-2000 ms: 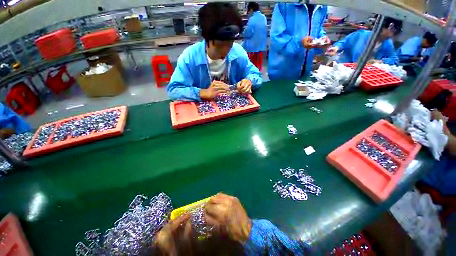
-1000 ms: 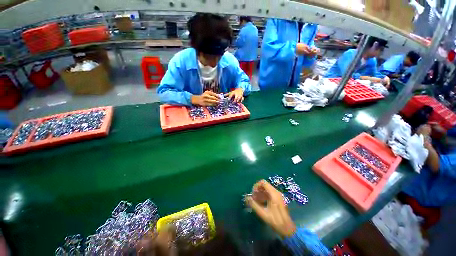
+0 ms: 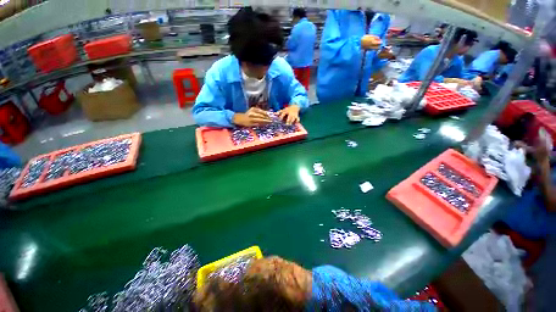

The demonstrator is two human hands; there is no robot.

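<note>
A yellow tray (image 3: 206,274) of small silvery parts stands in front of me at the bottom centre. My right hand (image 3: 277,283) is over its near right side, blurred; I cannot tell whether it holds a part. My left hand (image 3: 216,297) is a dark blur at the tray's near edge, partly cut off. A large tangled heap of silvery frames (image 3: 158,280) lies left of the tray. A loose cluster of silvery parts (image 3: 355,228) lies to the right on the green belt (image 3: 183,207).
A white square (image 3: 366,186) lies beyond the cluster. An orange-red tray (image 3: 420,210) is at the right, another (image 3: 213,143) before a person (image 3: 251,91) opposite, another (image 3: 79,177) at far left. White wrapping (image 3: 384,103) is piled at the far side. A metal post (image 3: 436,67) stands nearby.
My right hand has moved left from beside the loose cluster back to the yellow tray, which it now partly covers. The small parts farther up the belt have shifted slightly.
</note>
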